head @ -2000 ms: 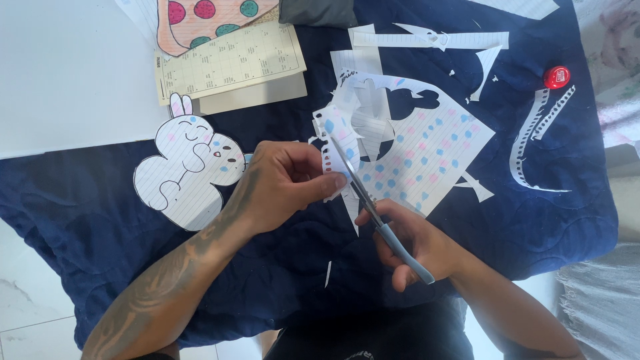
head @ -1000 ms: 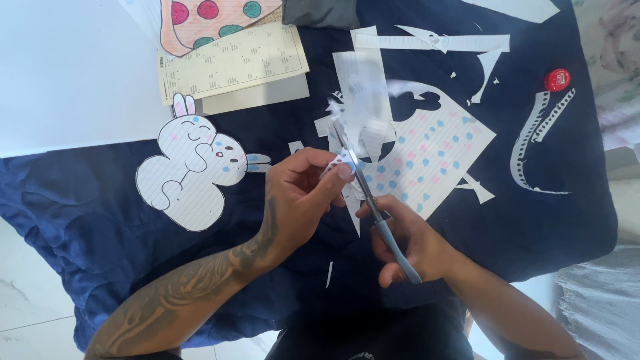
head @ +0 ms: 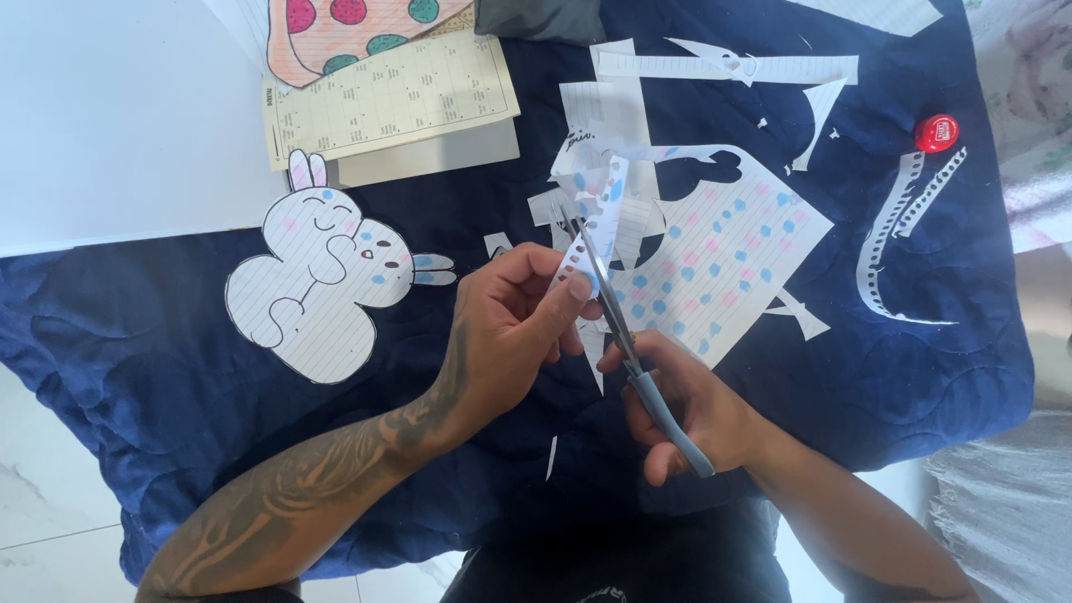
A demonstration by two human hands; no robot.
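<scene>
My left hand (head: 523, 322) pinches a small strip of paper (head: 615, 188) with a row of punched holes and blue spots. My right hand (head: 691, 402) has its fingers in the grey-blue handles of a pair of scissors (head: 620, 322), whose blades lie against that strip. Beneath and to the right rests a lined sheet with pink and blue dots (head: 737, 243), a rounded piece cut out of its edge. Left of my left hand lies a paper cutout of two hugging bunnies (head: 314, 285), outlined in black.
Paper offcuts (head: 729, 67) lie at the top. Torn perforated strips (head: 875, 251) are at the right below a red round cap (head: 936, 132). A printed cream booklet (head: 394, 100) and a spotted pizza-like drawing (head: 368, 29) sit upper left. A dark blue quilted cloth (head: 469, 494) covers the surface.
The paper in my left hand has been turned and shifted against the blades. The bunny cutout's blue ears, largely covered by my left hand two seconds ago, now show.
</scene>
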